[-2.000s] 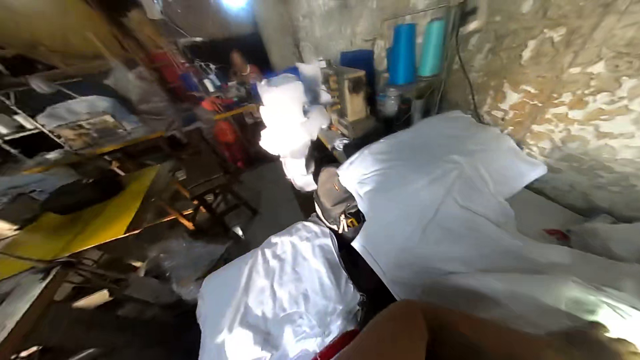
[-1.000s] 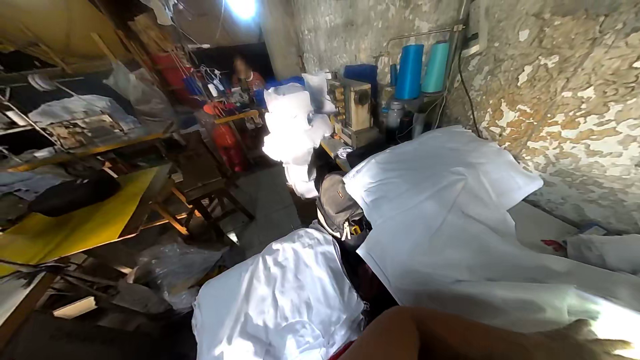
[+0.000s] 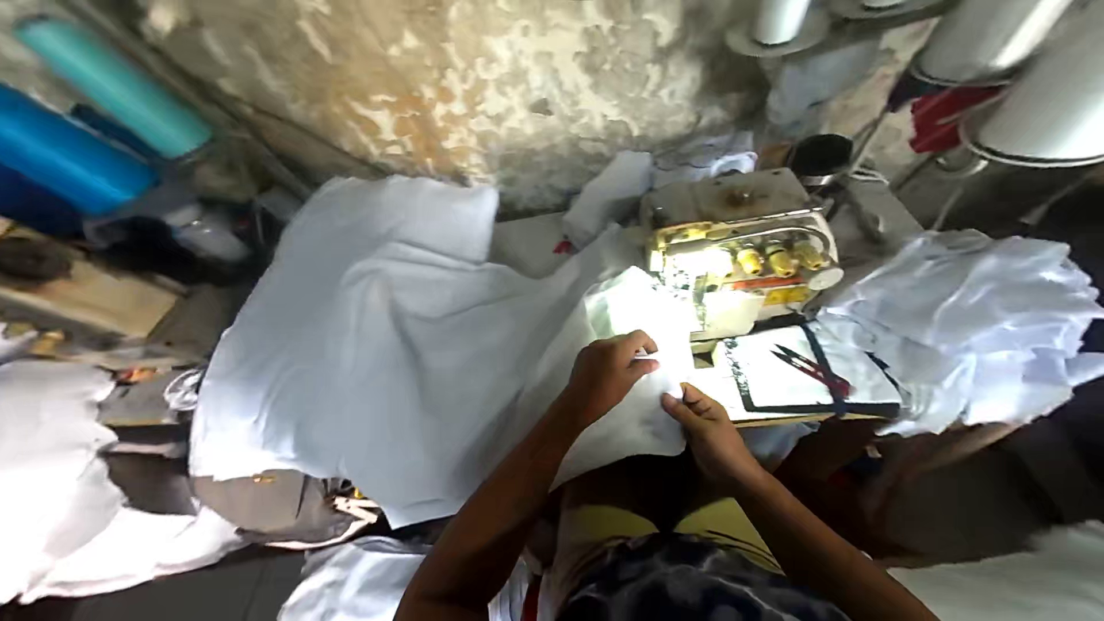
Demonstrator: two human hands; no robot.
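Observation:
A large sheet of white fabric [image 3: 431,345] spreads over the work surface and runs up to a lit sewing machine [image 3: 742,250], probably an overlock type. My left hand [image 3: 611,371] pinches the fabric's edge between thumb and fingers, just below the machine's bright lamp area. Lower and to the right, my right hand [image 3: 709,424] pinches the same edge with thumb and forefinger. The two hands are close together but apart. Glare hides the detail of the edge near the needle area. Red-handled thread snips [image 3: 815,371] lie on the white plate right of my right hand.
A heap of white fabric pieces [image 3: 966,319] stands at the right. White thread cones [image 3: 1048,95] hang over the upper right, with blue [image 3: 69,155] and teal [image 3: 116,86] cones at the upper left. A dark cap or bag [image 3: 267,509] and more white cloth [image 3: 52,483] lie at the left.
The view has swung right and down to the sewing machine. Both hands now show on the fabric's edge; before, only one arm was plainly visible, stretched across the fabric.

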